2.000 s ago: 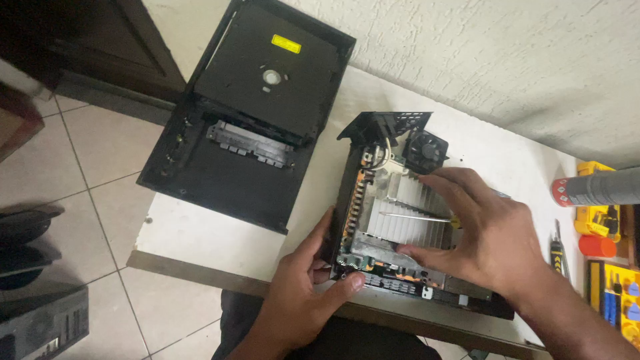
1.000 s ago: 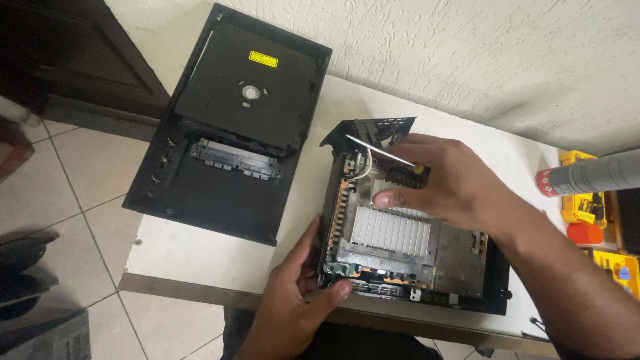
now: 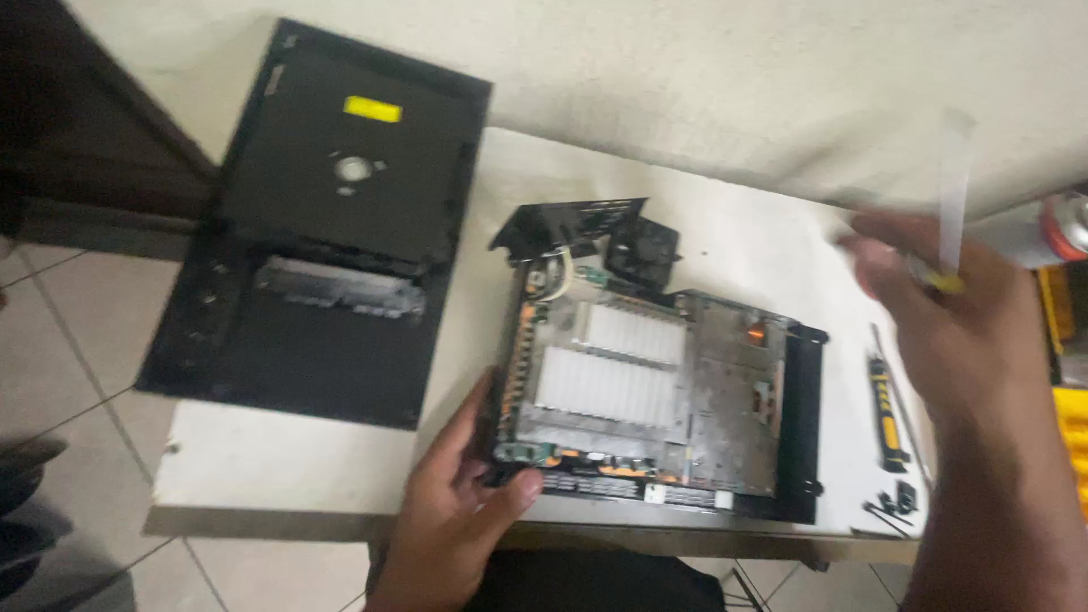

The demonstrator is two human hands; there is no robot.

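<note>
An opened electronic device (image 3: 731, 399) with a metal shield plate and silvery finned heat sinks (image 3: 608, 382) lies on the white table. My left hand (image 3: 476, 493) grips its lower left corner, thumb on the near edge. A small black fan (image 3: 642, 251) sits at the device's far side, beside a raised black vented panel (image 3: 578, 223) and a loop of pale cable. My right hand (image 3: 943, 280), blurred by motion, is off to the right above the table. In it is a screwdriver (image 3: 952, 212) with a yellow part at the handle and its pale shaft pointing up.
Left of the device lies a black cover with a disc drive (image 3: 340, 212). To the right are a black and yellow tool (image 3: 886, 416) and small dark parts (image 3: 897, 501). A spray can (image 3: 1037, 229) and yellow cases (image 3: 1071, 433) stand at the right edge. The wall borders the table (image 3: 280, 463).
My right hand has moved from over the device to the right, still with the screwdriver. My left hand stays on the device's corner. The fan and heat sinks are uncovered by my hand.
</note>
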